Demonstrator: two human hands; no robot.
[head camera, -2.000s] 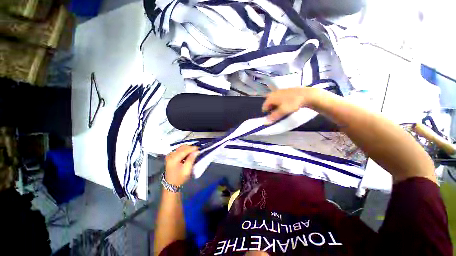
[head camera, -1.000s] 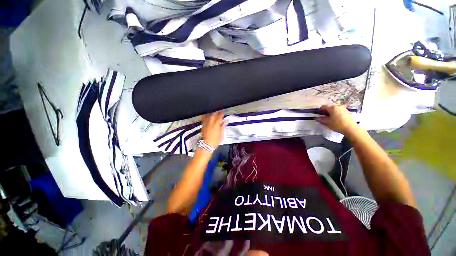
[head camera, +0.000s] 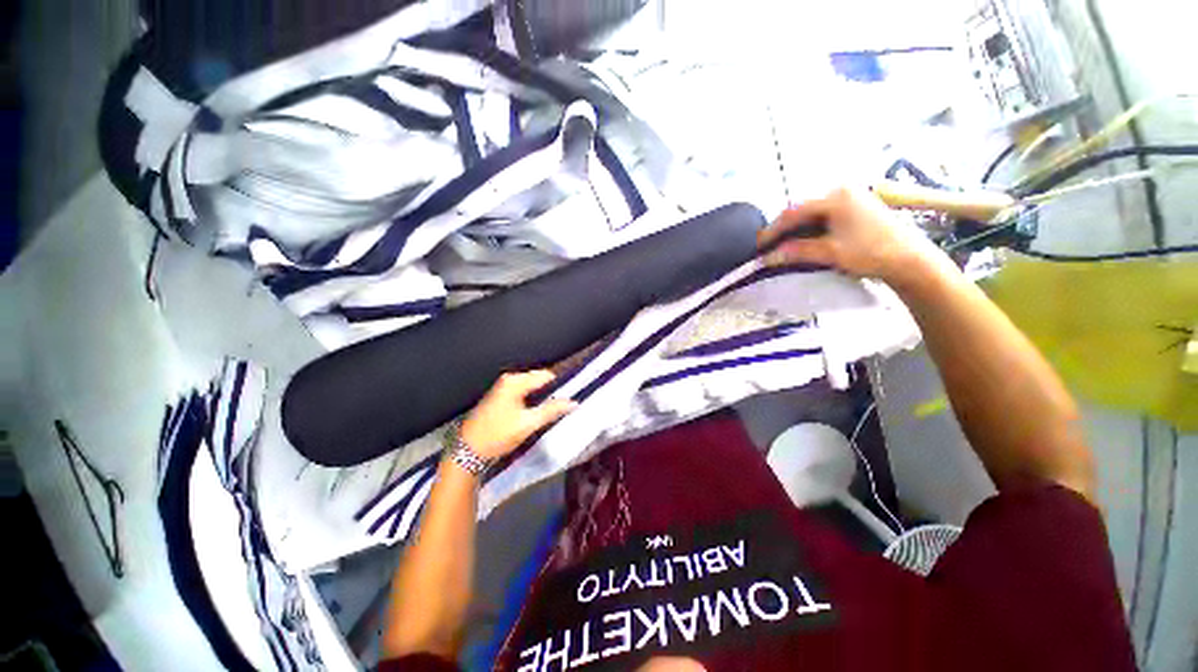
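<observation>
A striped fabric piece (head camera: 657, 319), white with dark stripes, is stretched between my hands along the near edge of the black padded board (head camera: 526, 335). My right hand (head camera: 830, 236) grips its far right end beside the board's right tip. My left hand (head camera: 510, 415) holds it near its left part, close to the board's near edge. More striped pieces (head camera: 736, 377) lie layered below it along the table's near side. The pile of crumpled striped pieces (head camera: 355, 171) lies behind the board.
The iron's tan handle (head camera: 953, 202) shows at the right, partly behind my right arm, with hoses (head camera: 1104, 160) beyond. A fanned striped bundle (head camera: 210, 525) and a dark hanger (head camera: 92, 492) lie on the left table. A white fan-like object (head camera: 812, 462) stands below the table edge.
The view has turned and shifted. Both hands were on the layered strips at the near edge; now they hold a strip up, stretched beside the board, with my right hand at the board's tip.
</observation>
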